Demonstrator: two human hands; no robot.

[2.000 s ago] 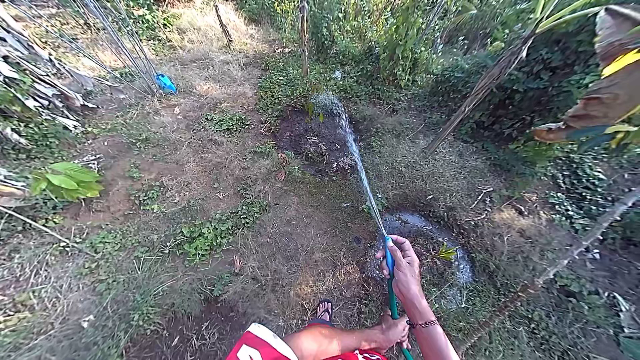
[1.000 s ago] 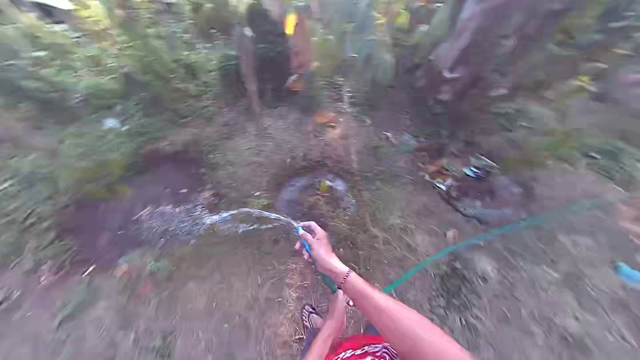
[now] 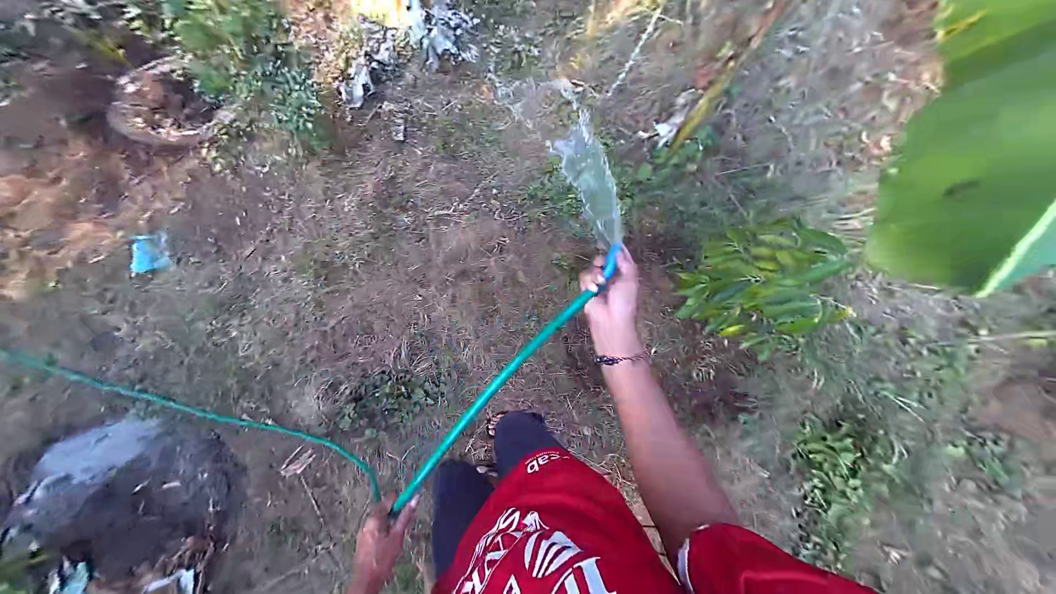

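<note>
My right hand (image 3: 614,301), with a dark bracelet at the wrist, grips the blue end piece (image 3: 611,262) of a green garden hose (image 3: 495,388). Water (image 3: 594,177) leaves this end in a broad, clear sheet towards the top of the view. Low in the view, my left hand (image 3: 381,540) is closed round the hose where it bends. From there the hose runs off across the ground to the left edge.
A large banana leaf (image 3: 965,148) hangs at the upper right, above a leafy green plant (image 3: 759,280). A grey mound (image 3: 124,487) lies lower left. A blue scrap (image 3: 150,252) rests on the ground at left, below a round rim (image 3: 132,128) near bushes.
The view has swung widely to another part of the ground. My hands have moved apart along the hose, which now stretches between them. Water still flows from the blue end.
</note>
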